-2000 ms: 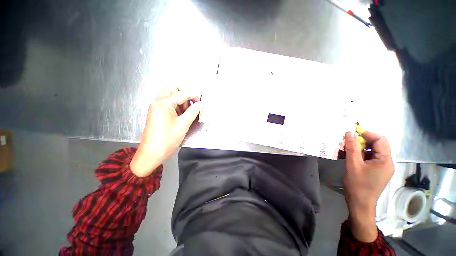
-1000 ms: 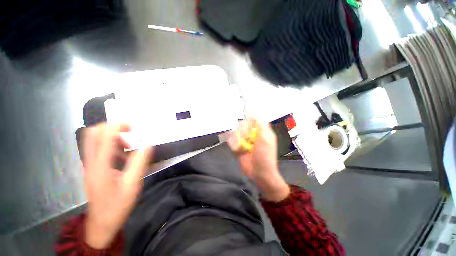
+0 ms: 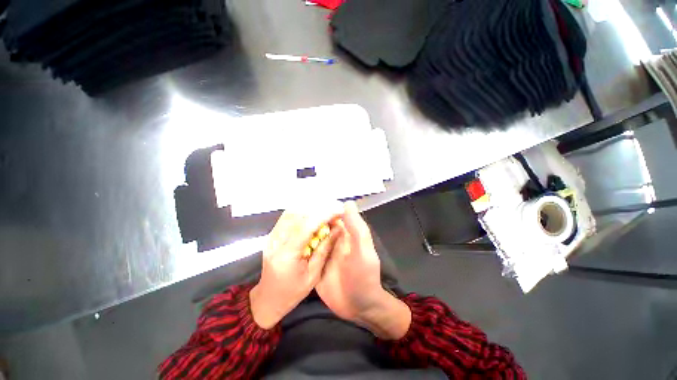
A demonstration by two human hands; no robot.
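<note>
The white template (image 3: 326, 141) lies flat near the front edge of the steel table. Its small window shows black. A black panel (image 3: 204, 189) lies partly under it and sticks out at the left. My left hand (image 3: 293, 249) and my right hand (image 3: 352, 263) are together over the table's front edge, below the template. Small yellow wraps (image 3: 319, 239) show between my fingers. The hands hide part of each other, so I cannot tell whether they grip anything more. The thin white pen (image 3: 301, 59) with a red band and blue end lies behind the template.
A stack of black panels (image 3: 119, 44) stands at the back left. Another black stack (image 3: 497, 67) stands at the back right, with a red piece (image 3: 326, 3) beside it. A white tape roll (image 3: 553, 217) sits on a pale bin right of the table.
My hands have come together at the table's front edge, away from the template. The template lies partly over the black panel. The view has shifted, showing more of the stacks and bin.
</note>
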